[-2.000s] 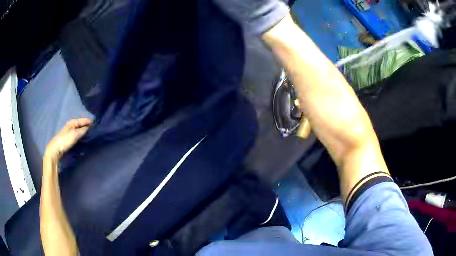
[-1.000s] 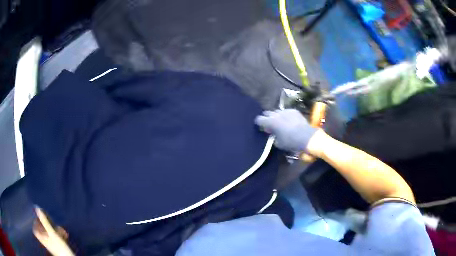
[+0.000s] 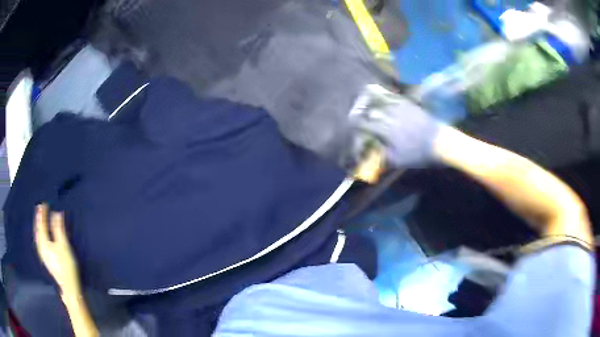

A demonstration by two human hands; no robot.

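A navy garment (image 3: 197, 191) lies spread over the padded table, with pale piping (image 3: 276, 247) curving along its near edge and a short pale line at its upper left. My bare left hand (image 3: 56, 243) rests on the garment's left part, fingers apart. My gloved right hand (image 3: 404, 128) is blurred and closed around the handle of the steam iron (image 3: 370, 108), beside the garment's right end. The orange-tan handle end shows below the glove. The iron's sole is hidden.
Grey-black table cover (image 3: 283, 72) lies beyond the garment. A yellow hose (image 3: 367, 26) rises from the iron. A green cloth bundle (image 3: 516, 76) and whitish strips are at upper right. Dark cloth (image 3: 526, 131) lies to the right. A long white strip (image 3: 18, 125) is at the far left.
The garment now lies flat instead of bunched up. My right hand has left its edge and taken hold of the iron. My left hand has moved up onto the cloth.
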